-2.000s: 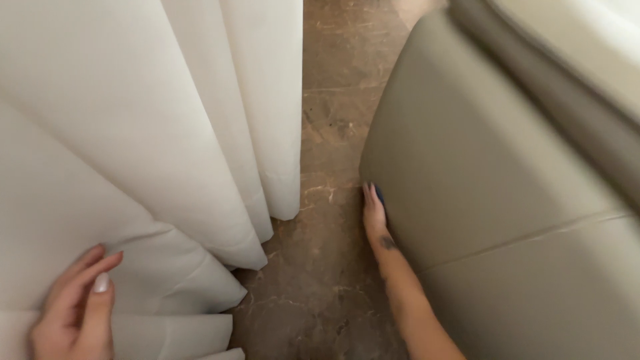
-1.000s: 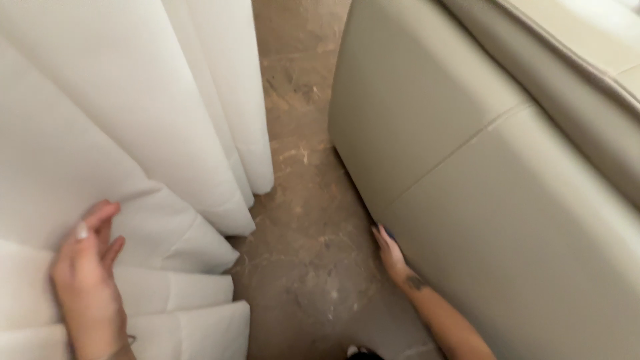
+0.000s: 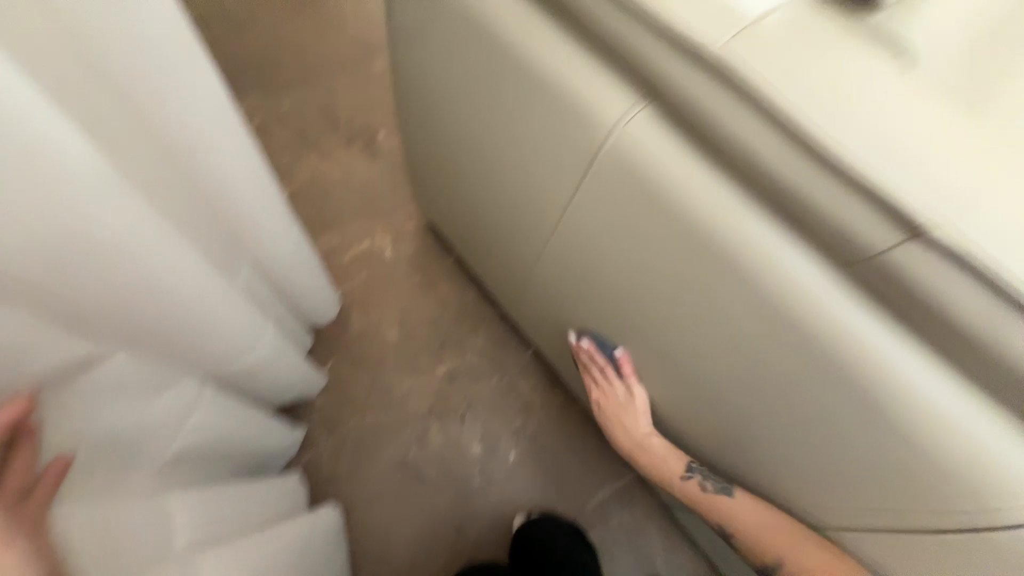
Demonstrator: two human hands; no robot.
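Note:
My right hand [image 3: 620, 400] presses a small dark grey-blue pad or cloth [image 3: 600, 346] against the lower side of a beige upholstered sofa [image 3: 680, 280], close to its bottom edge. Only the pad's edge shows between the thumb and fingers, so its kind is unclear. At the left edge of the view, my left hand [image 3: 28, 472] is partly cut off and blurred, its fingers apart, against the folds of a white curtain [image 3: 160, 280]. Nothing shows in that hand.
Brown marble-like floor [image 3: 432, 384] runs between the curtain hem and the sofa. A dark-clad leg [image 3: 554, 546] of mine is at the bottom. The sofa's seamed upper part [image 3: 880, 120] fills the upper right, with a blurred dark thing [image 3: 860, 4] at the top edge.
My right hand has moved along the sofa's lower side toward me, past a vertical seam. My left hand stays by the curtain. The view has shifted along the sofa.

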